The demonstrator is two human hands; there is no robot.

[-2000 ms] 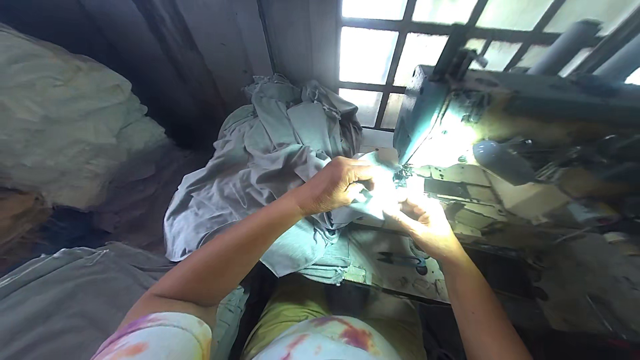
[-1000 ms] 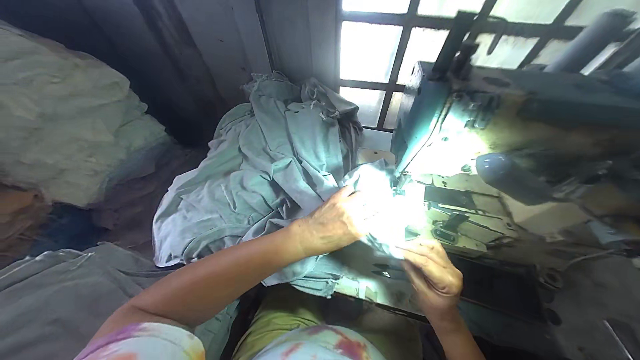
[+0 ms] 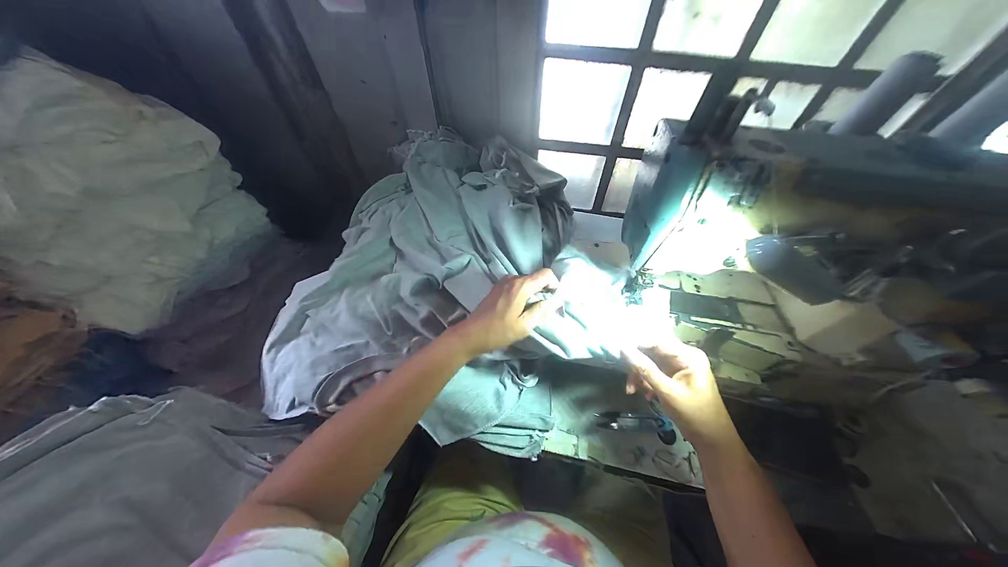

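A heap of grey cloth [image 3: 441, 260] lies on the left of the sewing table, and one part of it runs to the presser foot [image 3: 636, 285] of a green sewing machine [image 3: 669, 181]. My left hand [image 3: 512, 311] pinches this cloth between thumb and fingers, left of the foot. My right hand [image 3: 673, 378] holds the near edge of the brightly lit cloth with its fingertips, just below the foot. Glare from the machine's lamp hides the exact contact and the needle. Small thread snips [image 3: 634, 421] lie on the table, left of my right hand.
A lamp head [image 3: 795, 268] juts out beside the machine. Folded grey pieces [image 3: 512, 429] lie at the table's front edge. More grey cloth [image 3: 142, 480] is at the lower left, with a big pale cloth pile [image 3: 118, 189] behind it. A barred window [image 3: 591, 102] stands behind.
My left hand has moved away from the presser foot, left along the cloth. Between the last two frames my right hand has uncovered the snips on the table.
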